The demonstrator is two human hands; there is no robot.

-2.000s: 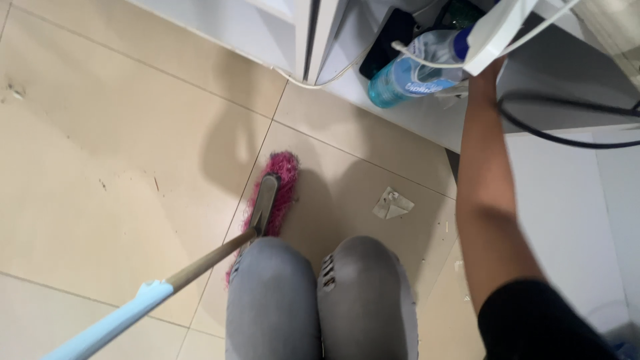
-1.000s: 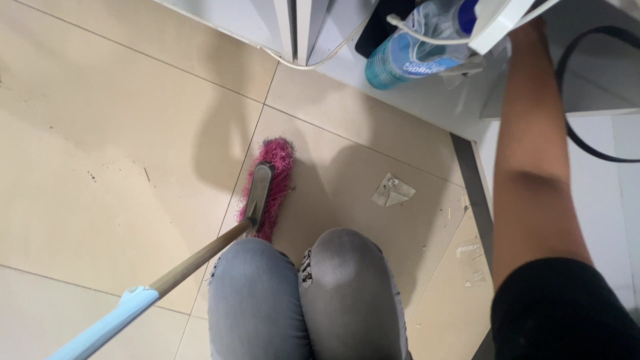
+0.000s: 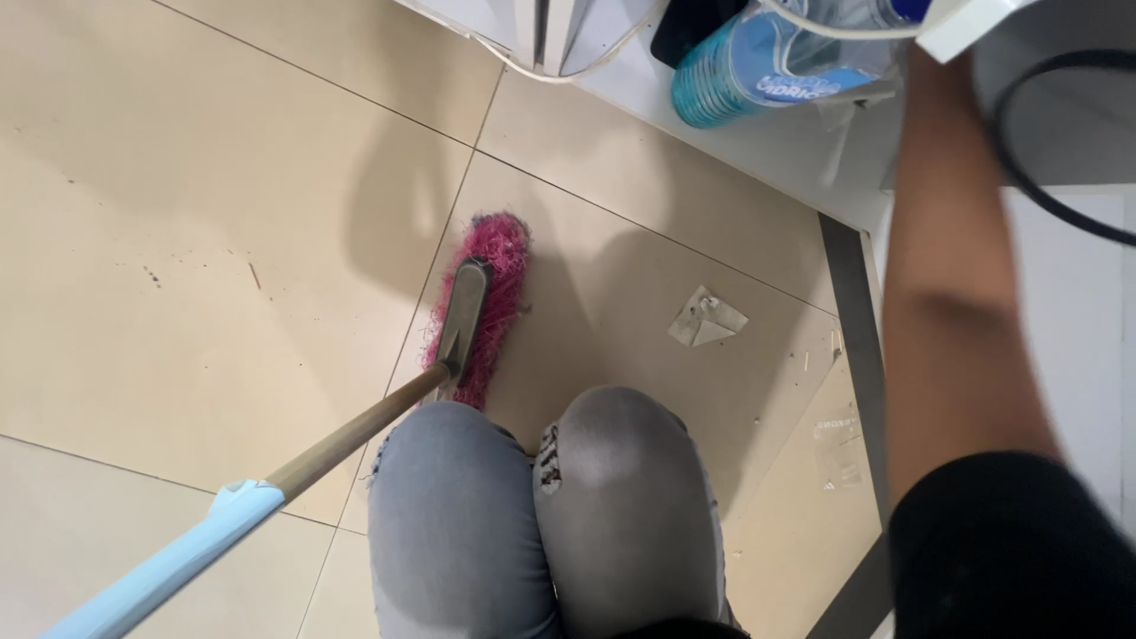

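Observation:
A broom with pink bristles (image 3: 501,293) rests on the tiled floor in front of my knees. Its handle (image 3: 355,430), partly wrapped in light blue, runs down to the lower left edge; no hand shows on it. My right arm (image 3: 954,293), in a short black sleeve, reaches up at the right, and its hand is hidden behind a white object (image 3: 967,27) at the top. Left of that arm, a clear plastic bottle with blue liquid (image 3: 710,84) lies on a low white shelf. My left hand is out of the picture.
A crumpled piece of paper (image 3: 707,318) and small debris lie on the floor. Clear plastic wrapping (image 3: 834,453) is near the dark edge strip (image 3: 856,293). A black cable (image 3: 1003,133) loops beside my arm, and a white cable (image 3: 612,67) hangs along the furniture.
My right arm has moved to the right in view, its hand going from partly visible to hidden. The broom stays on the floor in front of my knees.

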